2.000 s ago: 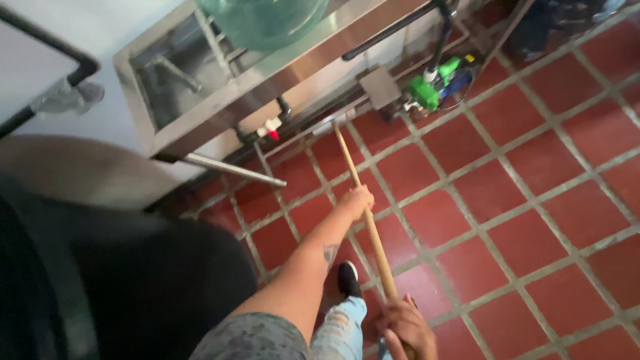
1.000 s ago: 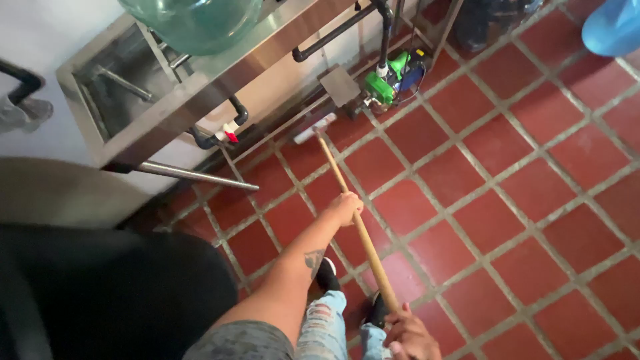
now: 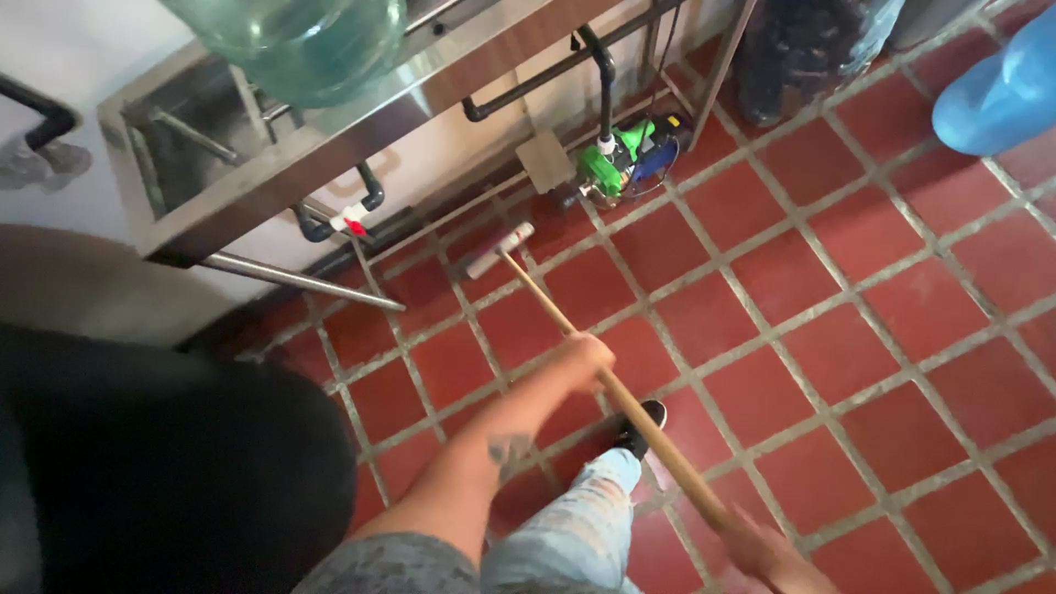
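Observation:
A long wooden pole [image 3: 652, 429] runs diagonally from the lower right toward the wall. My left hand [image 3: 587, 358] is closed around its middle. My right hand [image 3: 755, 544], blurred, grips the upper end near the bottom edge of the view. At the far end of the pole a pale crosspiece [image 3: 500, 249], like the head of a floor squeegee or brush, rests on the red tile floor [image 3: 701, 272], a little out from the wall under the metal counter. Its exact kind cannot be told.
A stainless steel sink counter [image 3: 396, 107] carries a large clear water jug [image 3: 305, 41]. Below are black pipes, a red-handled valve [image 3: 353, 227], a metal bar [image 3: 305, 281] and a green pump [image 3: 608, 165]. A blue plastic object [image 3: 998, 99] lies upper right; a dark rounded object [image 3: 173, 462] fills the lower left.
The crosspiece, largely hidden two seconds ago, now shows on the floor. The view has shifted, bringing the blue object in at right. Both hands have kept hold of the pole.

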